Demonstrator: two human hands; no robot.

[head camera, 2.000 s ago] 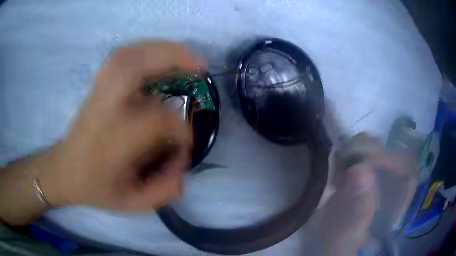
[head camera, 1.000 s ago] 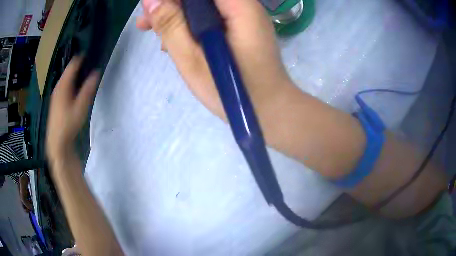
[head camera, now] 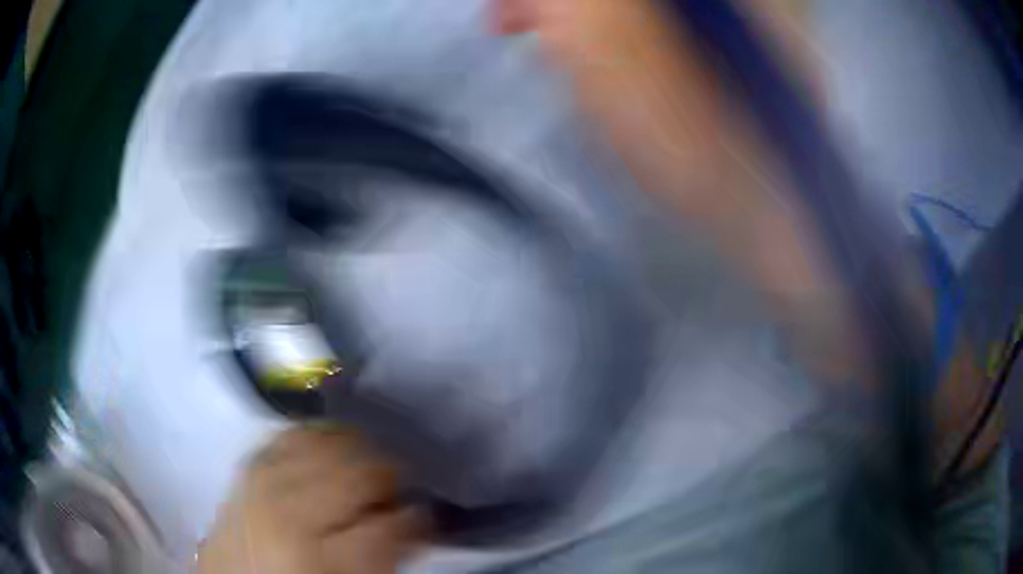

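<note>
Black headphones [head camera: 615, 381] lie over the white sheet, strongly blurred, the headband curving to the right. The near ear cup is open and shows a green board [head camera: 267, 276] and a silver-white battery [head camera: 277, 345] with a yellow edge. The other ear cup is a dark blur at the upper left. My left hand [head camera: 309, 510] is at the bottom, closed on the headphones beside the open cup. My right hand [head camera: 628, 95] is at the top, blurred and partly cut off, holding the dark blue soldering iron [head camera: 774, 112]; its tip is out of view.
The white foam sheet [head camera: 146, 370] covers the bench. A dark green surface [head camera: 79, 135] runs along the left. A small beige desk fan [head camera: 84, 527] stands at the bottom left. A blue wrist strap [head camera: 940, 292] with its cord and the iron's dark cord [head camera: 987, 415] are at the right.
My left hand has come from the green surface at the left to the bottom, now with headphones in it. My right hand and the iron have shifted right in the view.
</note>
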